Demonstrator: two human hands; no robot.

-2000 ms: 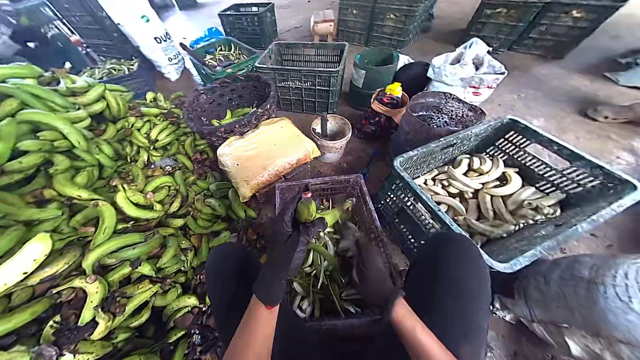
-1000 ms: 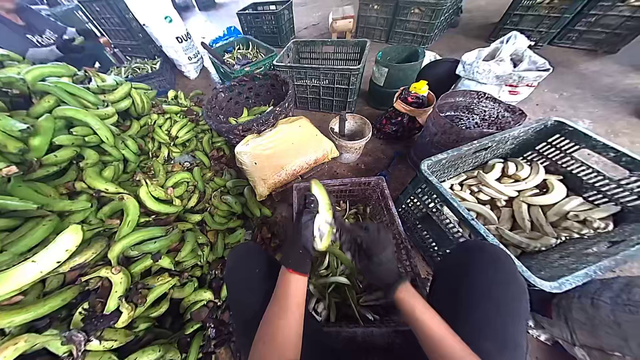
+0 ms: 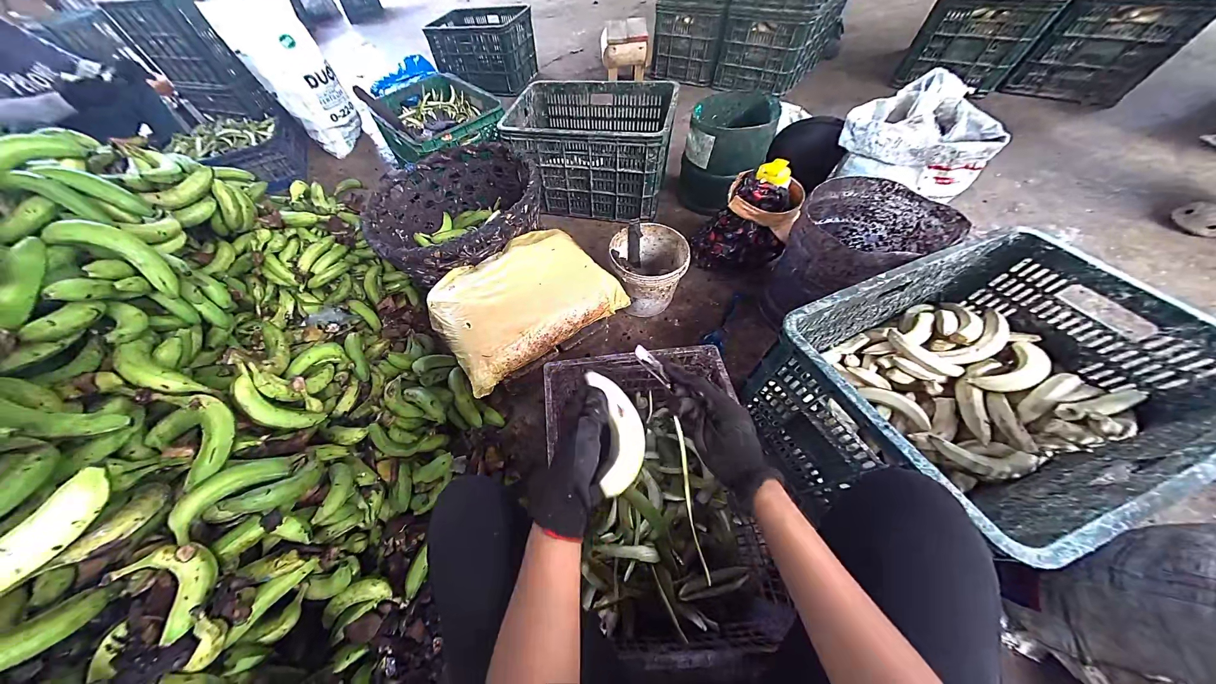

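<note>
My left hand point(image 3: 573, 465), in a black glove, holds a peeled plantain point(image 3: 623, 435) upright over a dark crate point(image 3: 717, 366) of peels. Just right of it is my right hand point(image 3: 708, 418), also gloved, closed around a small knife point(image 3: 652, 363) whose pale tip points up and left. A thin strip of peel point(image 3: 686, 494) hangs beneath this hand. Green plantain peels point(image 3: 646, 551) fill the crate between my knees. At the right, a large green crate point(image 3: 893, 442) contains many peeled plantains point(image 3: 978, 399). Unpeeled green plantains point(image 3: 266, 408) lie in a big heap at the left.
Beyond the peel crate are a yellow sack point(image 3: 522, 304), a white bucket point(image 3: 652, 275) with a tool inside, a dark basket point(image 3: 380, 214) and a stacked green crate point(image 3: 589, 142). A dark tub point(image 3: 807, 256) stands behind the large crate. At the upper left, a person's sleeve point(image 3: 47, 76) shows.
The plantain in my left hand, green two seconds ago and partly peeled one second ago, now shows pale flesh. My right hand has risen from the peels to beside it.
</note>
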